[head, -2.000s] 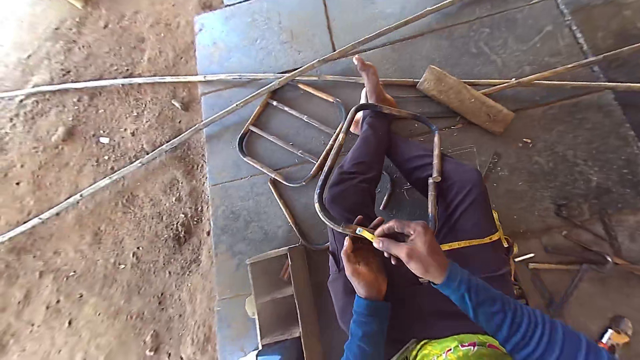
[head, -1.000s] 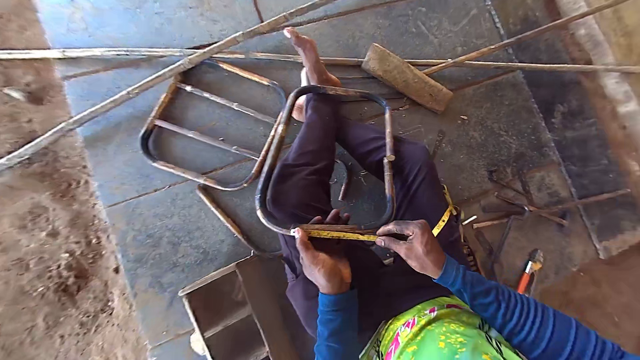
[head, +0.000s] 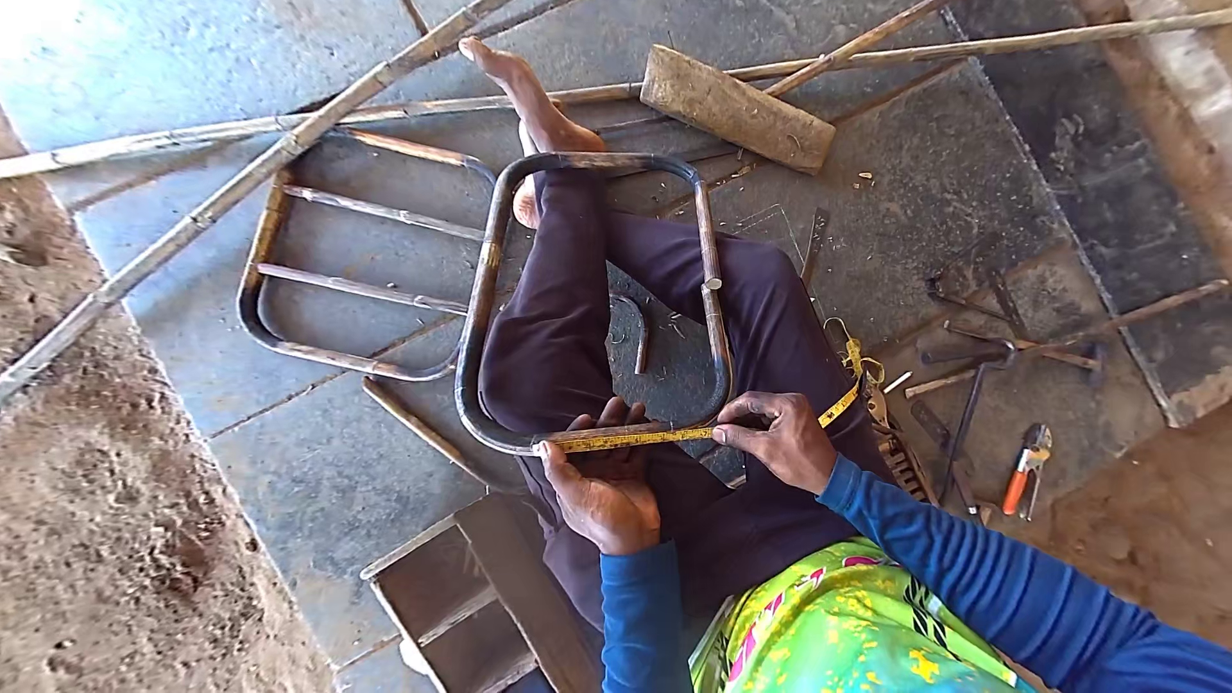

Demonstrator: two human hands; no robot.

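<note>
A rounded square frame of bent cane [head: 489,279] lies across my thighs, its two ends meeting on the right side. A yellow measuring tape [head: 630,439] is stretched along its near side. My left hand [head: 606,481] pinches the tape's end against the frame near the lower left corner, palm up beneath the bar. My right hand [head: 782,438] pinches the tape near the lower right corner, and the rest of the tape trails over my thigh. A second rounded frame with two crossbars [head: 361,284] lies on the stone floor to the left, partly beneath the first.
Long cane poles [head: 241,183] cross the floor beyond my legs, with a wooden block [head: 736,108] against them. A compartmented wooden box [head: 505,587] stands at lower left. Orange-handled pliers [head: 1026,472] and several dark metal tools [head: 972,385] lie at right. Bare earth borders the slabs at left.
My right hand has moved right from beside my left hand, drawing the tape out along the frame's near side. My left hand stays at the tape's end. The view has shifted.
</note>
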